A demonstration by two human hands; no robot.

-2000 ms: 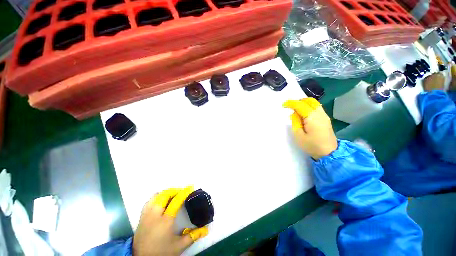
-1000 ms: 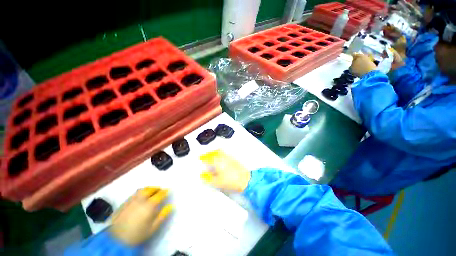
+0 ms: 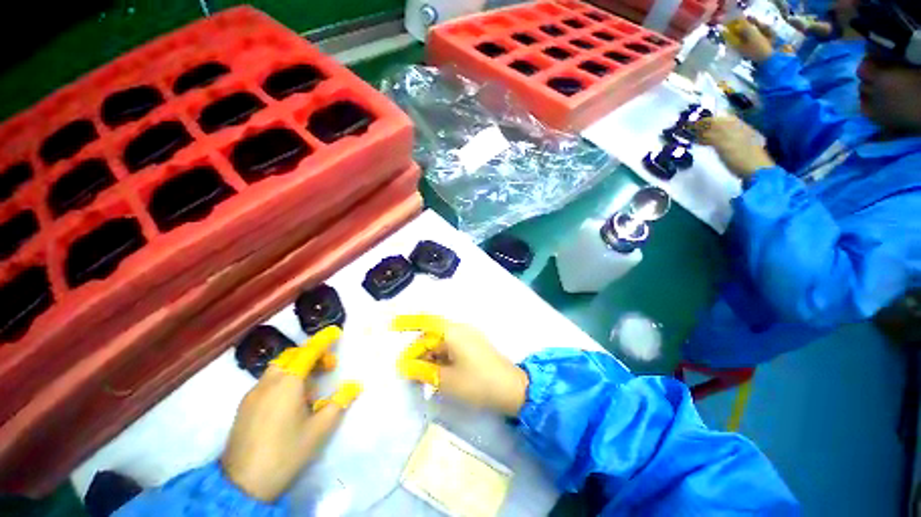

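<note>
My left hand (image 3: pixel 273 424) is over the white mat (image 3: pixel 162 424), its yellow-cotted thumb and finger apart with nothing visible between them. My right hand (image 3: pixel 473 369) faces it, yellow fingertips close together; whether they pinch clear film cannot be told. A cream rectangular sheet (image 3: pixel 457 473) lies below my right hand, on what looks like clear shiny plastic (image 3: pixel 374 454). Black watch-shaped housings lie along the mat's far edge: one (image 3: pixel 265 348) touches or sits just behind my left fingertips, another (image 3: pixel 320 307) beside it, and two (image 3: pixel 389 276) (image 3: pixel 435 259) farther right.
Stacked red foam trays (image 3: pixel 212 252) stand behind the mat. A crumpled clear bag (image 3: pixel 485 151), a black piece (image 3: pixel 509 252), a white bottle (image 3: pixel 598 257) with metal top and a round white pad (image 3: pixel 637 336) lie right. Another black housing (image 3: pixel 111 492) is lower left. A blue-sleeved person (image 3: pixel 808 232) works at right.
The housing my left hand held two seconds ago is out of view. Both hands are now closer together, facing each other. The cream sheet now shows. The camera has turned right.
</note>
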